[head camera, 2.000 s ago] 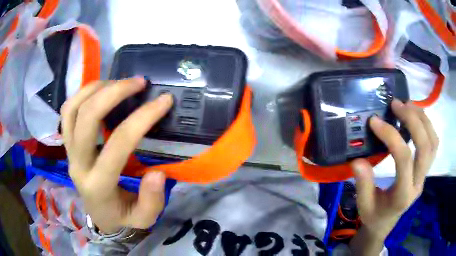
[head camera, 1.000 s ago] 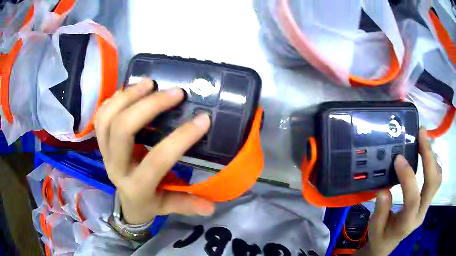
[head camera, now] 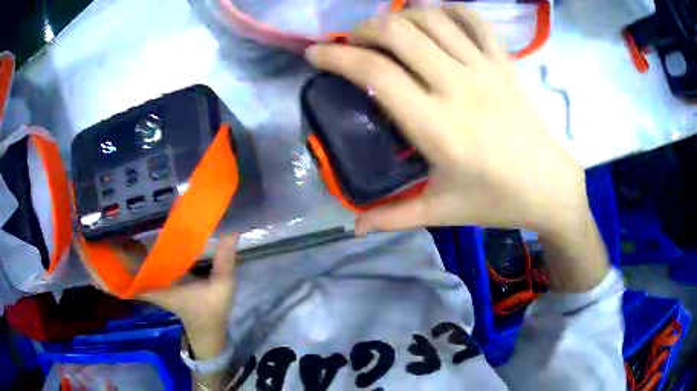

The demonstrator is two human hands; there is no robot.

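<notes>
A black power bank (head camera: 141, 164) with an orange carry strap (head camera: 191, 218) stands at the left, its port face towards me, with small lit white digits. My left hand (head camera: 206, 298) is at its lower edge behind the strap; its thumb points up and its fingers are largely hidden, so its grip is unclear. A second black power bank (head camera: 355, 141) is right of the first, dark-faced and blurred. My right hand (head camera: 466, 130) spans it from above, fingers over its top and right side, thumb along its lower edge, hiding its right part.
Bagged units with orange straps lie at the left (head camera: 50, 198) and top (head camera: 527, 30). A dark object with an orange part (head camera: 676, 61) is at the top right. Blue bins below the table edge hold bagged units at left (head camera: 107, 359) and unbagged ones at right (head camera: 478, 290).
My left hand has come off the front face and moved down behind the strap. My right hand has moved over the top of its power bank. The view has shifted and tilted.
</notes>
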